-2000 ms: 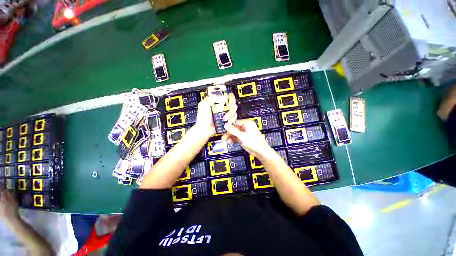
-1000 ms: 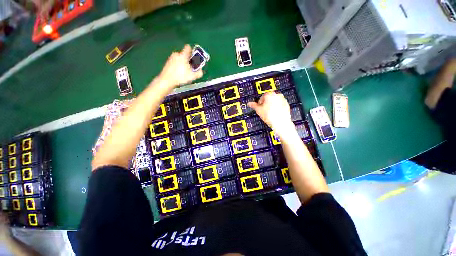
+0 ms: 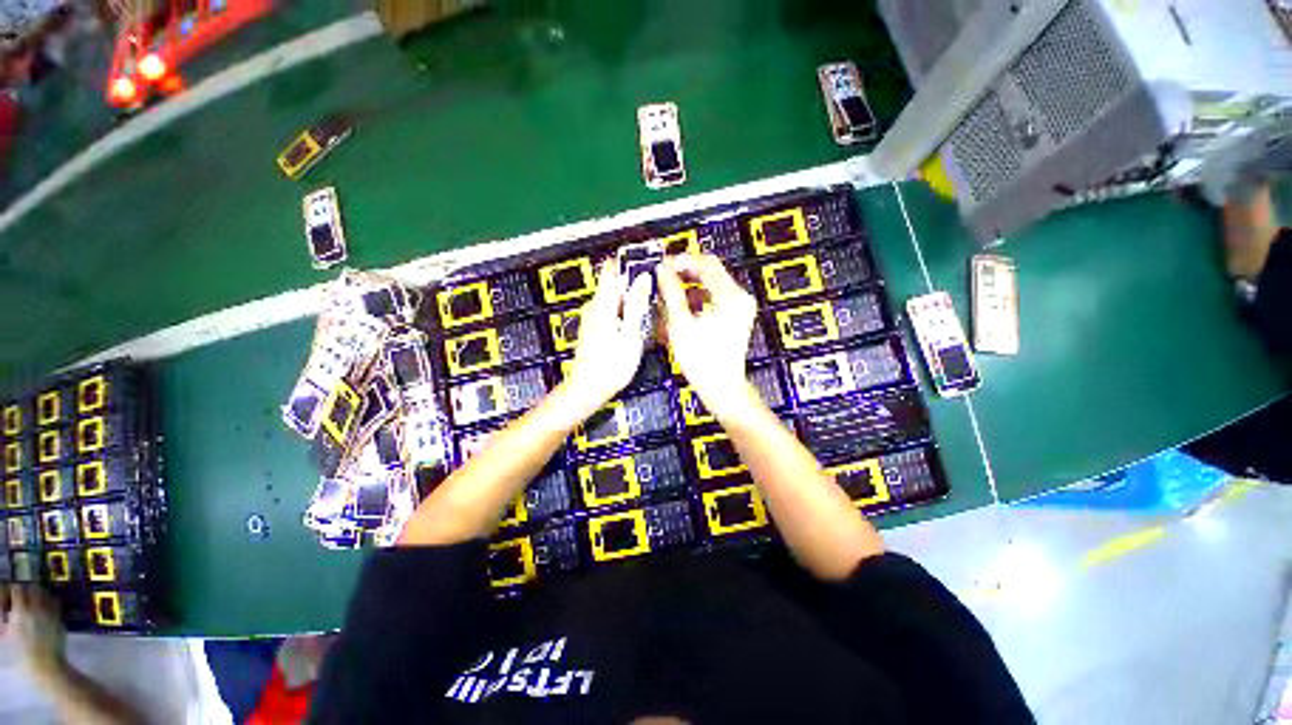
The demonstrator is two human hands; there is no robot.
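Note:
My left hand (image 3: 612,337) holds a pale mainboard with a dark screen (image 3: 642,261) upright over the upper middle of the blister tray. My right hand (image 3: 709,323) is at the board's right side, fingertips bent together; whether it grips the board or something thin is unclear. The black blister tray (image 3: 867,425) in front of me holds rows of black housings with yellow screen frames (image 3: 618,533). A pile of pale board units (image 3: 371,475) lies left of the tray, with a yellow-framed piece (image 3: 342,411) on top.
Pale units lie on the green belt (image 3: 482,142) behind the pale rail (image 3: 567,227), with a yellow-framed piece (image 3: 313,146). Two pale slabs (image 3: 942,343) lie right of the tray. A grey perforated box (image 3: 1034,113) stands at right. Another tray (image 3: 85,489) and a person's hand (image 3: 31,623) are at left.
My left hand has come back from over the belt with a pale board, and my right hand has moved left to meet it. The pile shows again.

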